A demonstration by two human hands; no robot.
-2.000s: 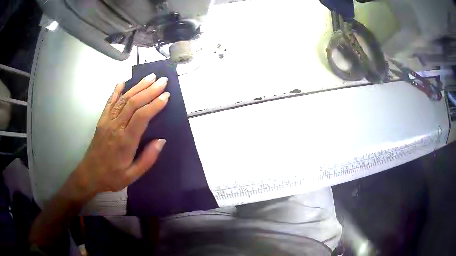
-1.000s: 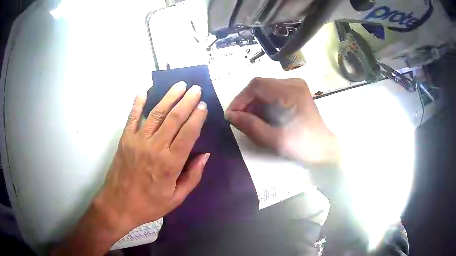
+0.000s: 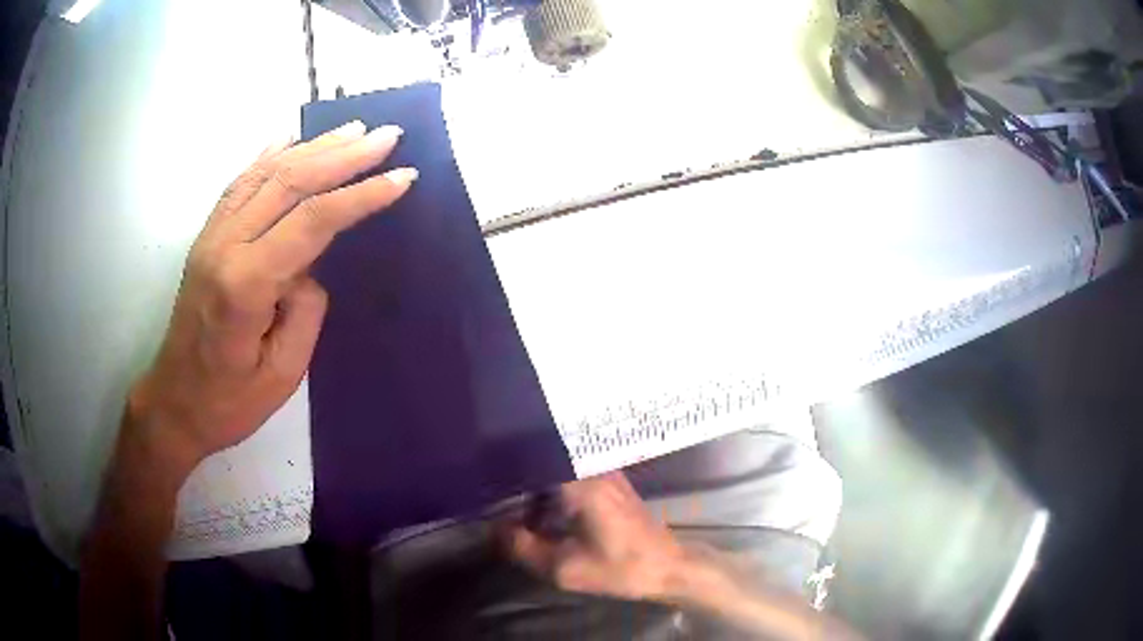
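A long, tapered dark purple fabric panel (image 3: 420,338) lies on the white machine table and hangs over its front edge towards the lap. My left hand (image 3: 257,276) rests on the panel's upper left part, two fingertips on the cloth and the other fingers partly curled. My right hand (image 3: 602,538) is blurred, low over the lap at the panel's lower end below the table edge. Its fingers are partly hidden, and I cannot tell whether they grip the cloth.
A ribbed pale knob (image 3: 567,30) and metal machine parts are at the top. Dark-handled scissors (image 3: 896,69) lie at the upper right. A printed measuring scale (image 3: 677,420) runs along the table's front edge. Grey cloth (image 3: 740,495) covers the lap.
My right hand has moved from beside the panel down below the table edge. My left hand has partly curled and shifted to the panel's left side. The camera view has shifted.
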